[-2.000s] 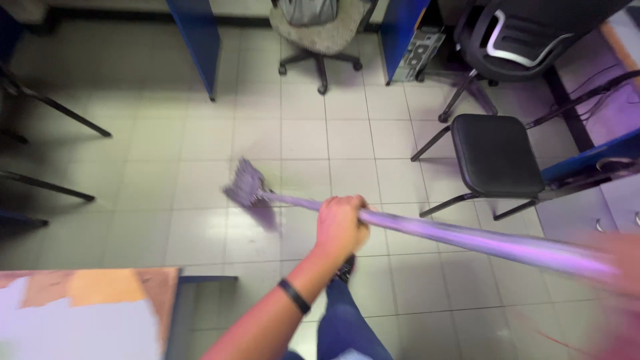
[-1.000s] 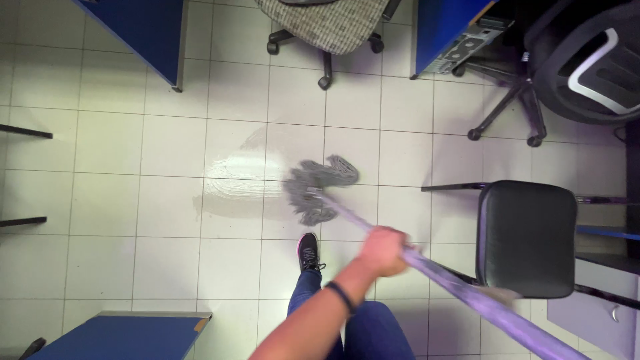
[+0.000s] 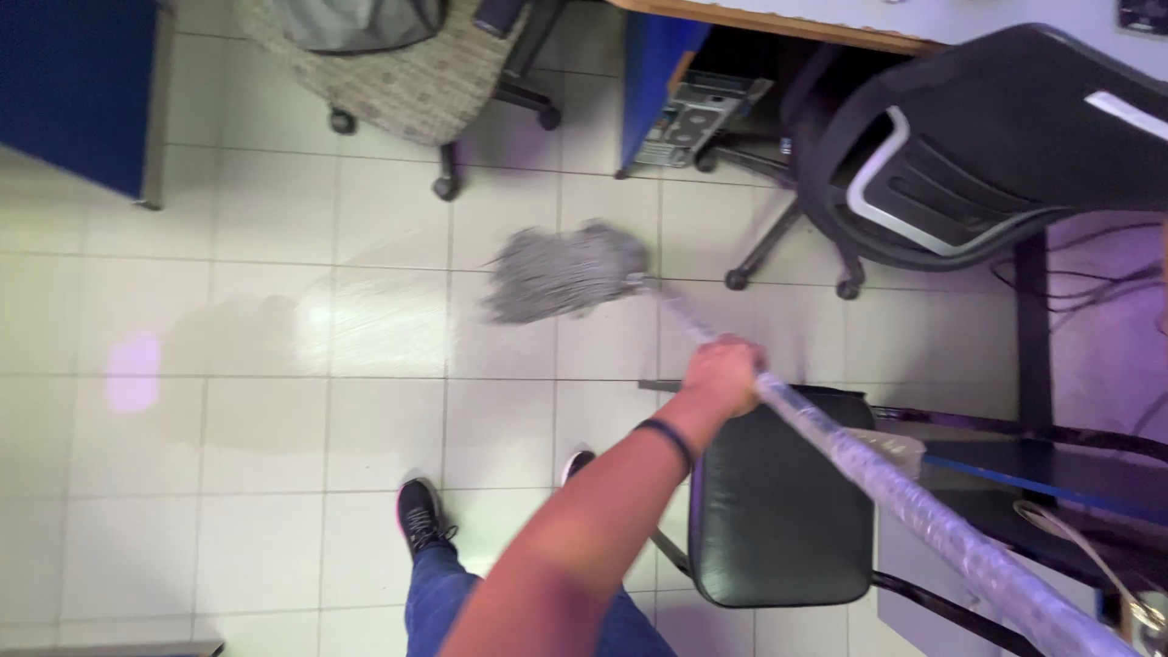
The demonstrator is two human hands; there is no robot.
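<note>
My left hand (image 3: pixel 727 372), with a dark band around the wrist, is closed around the mop's pole (image 3: pixel 858 461). The pole is wrapped in shiny plastic and runs from the mop head down to the bottom right corner. Grey strands of the mop head (image 3: pixel 568 272) lie spread on the white tiled floor (image 3: pixel 392 420), up and to the left of my hand, and look slightly blurred. A glossy wet-looking patch (image 3: pixel 383 319) shows on the tiles left of the strands. My right hand is outside the view.
A patterned chair seat (image 3: pixel 401 87) on casters holds a grey bag (image 3: pixel 360 23). A black office chair (image 3: pixel 976 155) stands at upper right, near an open computer case (image 3: pixel 695 123). A black padded chair (image 3: pixel 785 502) is beneath the pole. A blue panel (image 3: pixel 78 91) stands upper left.
The mop head has moved right across the floor, from beside the wet patch toward the office chair. My left hand has kept its hold on the pole. The view has shifted.
</note>
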